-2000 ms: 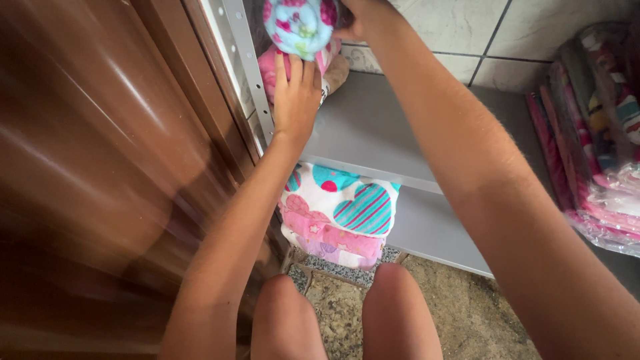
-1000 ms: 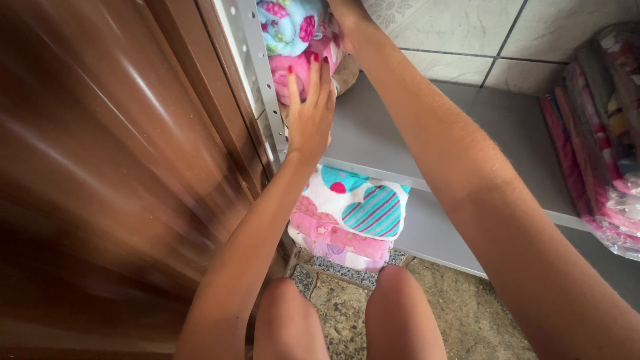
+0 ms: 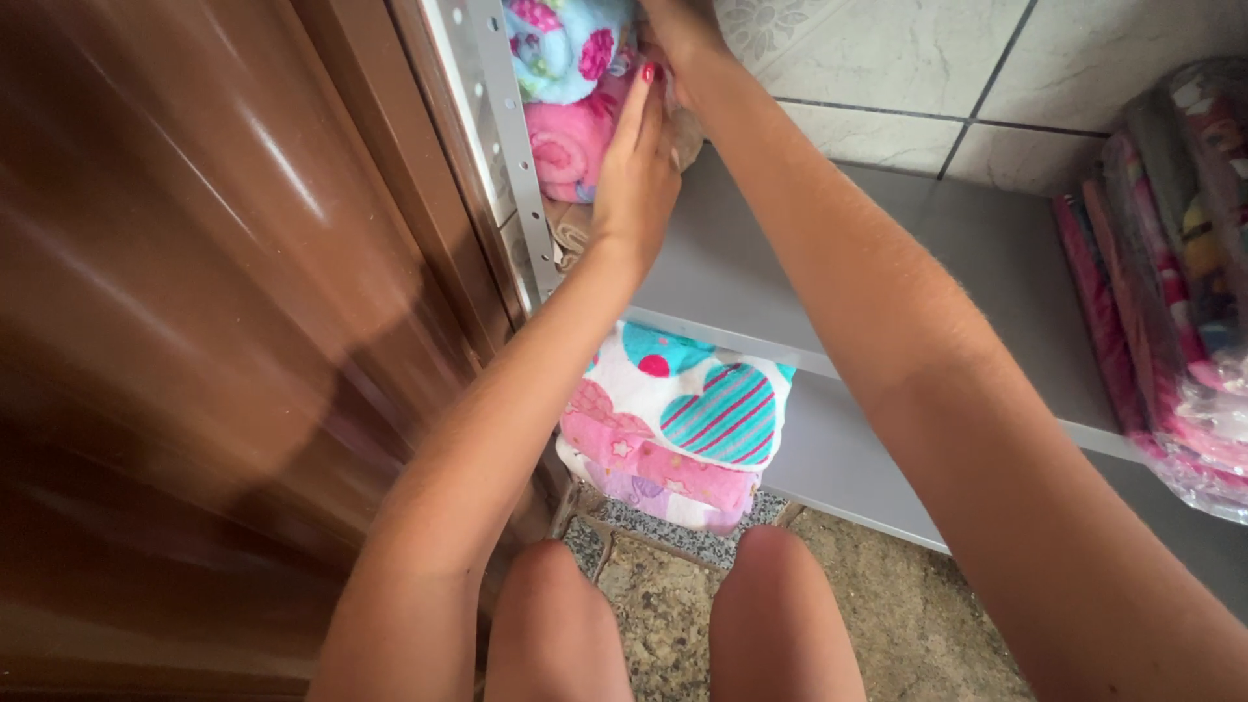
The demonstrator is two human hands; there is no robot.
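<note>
A light-blue rolled fleece with pink spots (image 3: 575,54) rests on top of a pink rolled fleece (image 3: 565,146) at the left end of the upper grey shelf. Beige folded cloth (image 3: 568,234) lies beneath them. My left hand (image 3: 639,166) lies flat, fingers extended, against the right side of the rolls. Beyond it, at the top edge, my right hand (image 3: 682,44) is against the same stack, its fingertips mostly hidden. On the lower shelf sits a stack of folded towels (image 3: 682,419), the top one white with turquoise hearts.
A brown glossy door or panel (image 3: 195,292) runs along the left, beside a perforated metal shelf post (image 3: 522,146). Plastic-wrapped folded textiles (image 3: 1170,263) stand at the right on the grey shelf (image 3: 770,253). White tiles (image 3: 877,58) cover the wall behind; my knees are below the shelves.
My left hand has moved from the front of the blue roll down to the right side of the stack. The blue roll now sits lower in view, with more of the pink roll showing.
</note>
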